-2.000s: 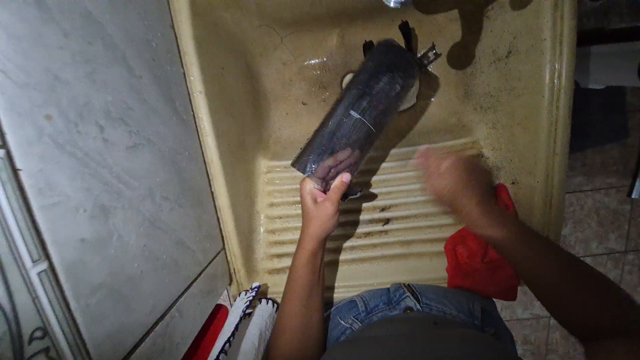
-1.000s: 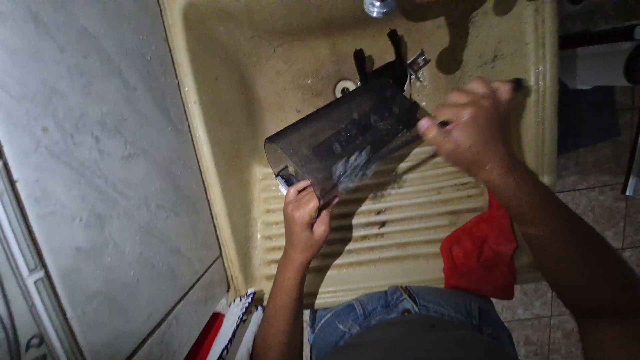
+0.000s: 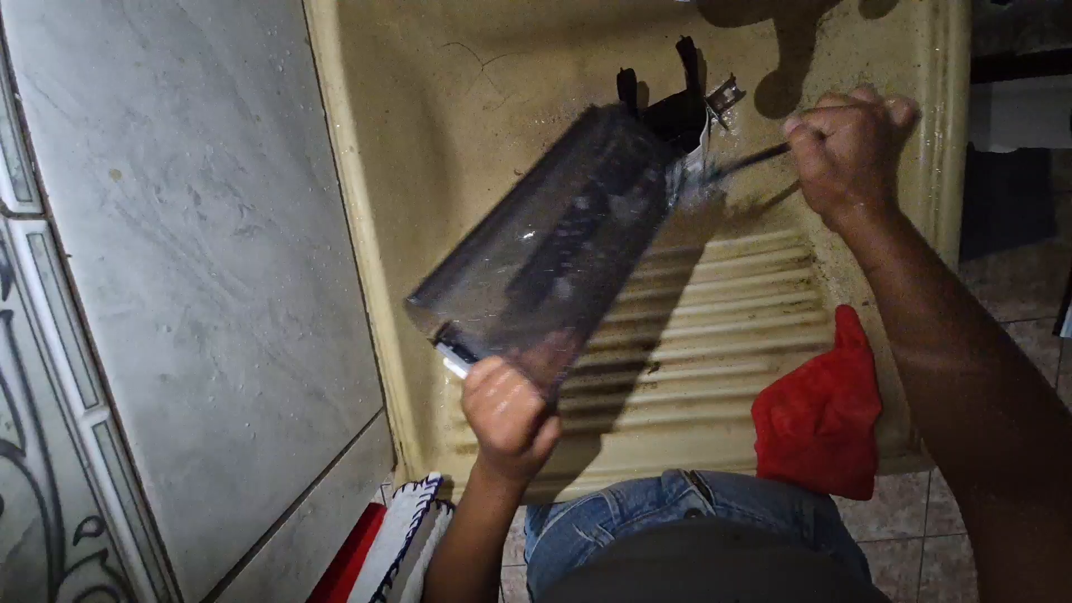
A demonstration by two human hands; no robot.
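Note:
A dark, translucent cylinder (image 3: pixel 553 251) of mesh or plastic is held tilted over the yellowish laundry sink (image 3: pixel 419 167). My left hand (image 3: pixel 509 414) grips its lower end, beside a small pale clip-like part (image 3: pixel 454 356). Black tabs (image 3: pixel 688 67) and a metal latch-like piece (image 3: pixel 725 94) stick out at the upper end. My right hand (image 3: pixel 854 151) is closed on a thin dark handle (image 3: pixel 758 157), whose blurred brush-like end (image 3: pixel 695 180) is at the cylinder's upper right edge.
A red cloth (image 3: pixel 821 410) hangs over the sink's front edge near my right forearm. The ribbed washboard (image 3: pixel 712 335) lies below the cylinder. A marbled tile wall (image 3: pixel 193 251) stands at the left, with white and red cloths (image 3: pixel 398 536) at its foot.
Two seconds ago my right hand was lower, near the ribs; it has since moved up, to the cylinder's far end. My left hand has kept hold of the cylinder, which has turned.

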